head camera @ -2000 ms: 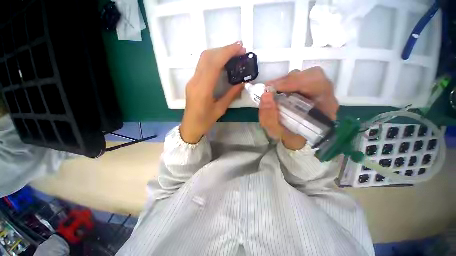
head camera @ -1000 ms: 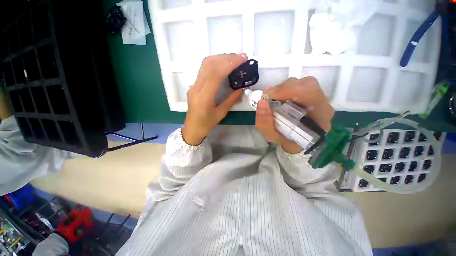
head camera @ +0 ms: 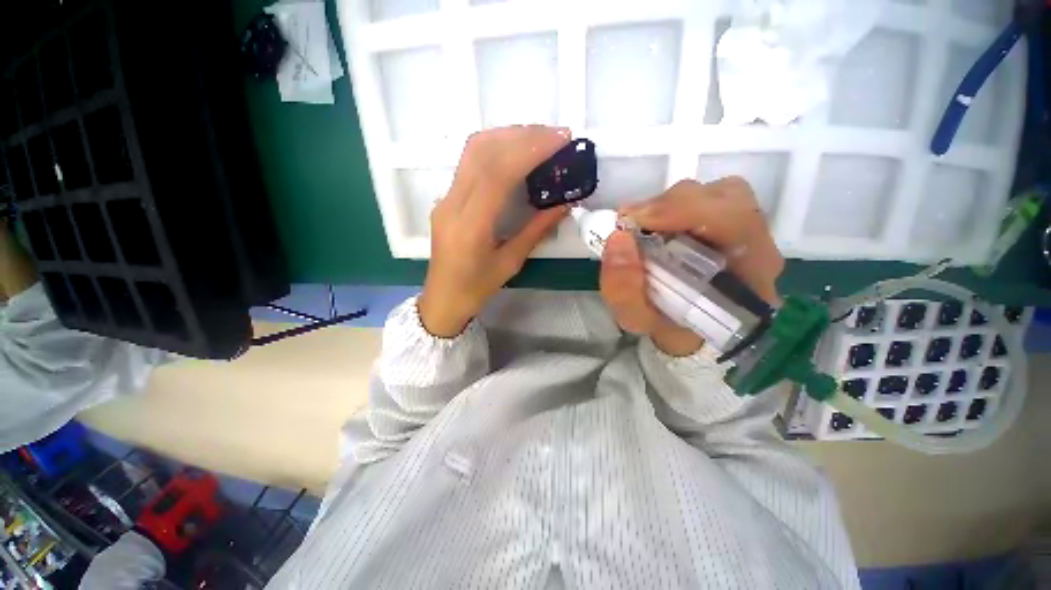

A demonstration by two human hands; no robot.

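My left hand (head camera: 475,225) holds a small black squarish module housing (head camera: 564,174) between thumb and fingertips, over the near edge of the white compartment tray (head camera: 542,146). My right hand (head camera: 701,248) grips the dispensing syringe (head camera: 692,302), which slants with its white tip up and to the left. The tip is at the housing's lower edge; whether it touches cannot be told. A green air adapter (head camera: 784,346) sits on the syringe's rear end, and a pale looped hose (head camera: 893,433) leaves it.
A black compartment tray (head camera: 129,196) stands at left. A small white parts tray (head camera: 910,360) with black parts lies at lower right, partly under the hose. Tissue (head camera: 766,69) and blue-handled pliers (head camera: 972,87) lie on the white tray. Another person's sleeve (head camera: 58,363) is at far left.
Both hands, with the housing and syringe, are slightly lower in view than two seconds ago. Since one second ago the syringe and right hand have shifted slightly right. Both grips are unchanged.
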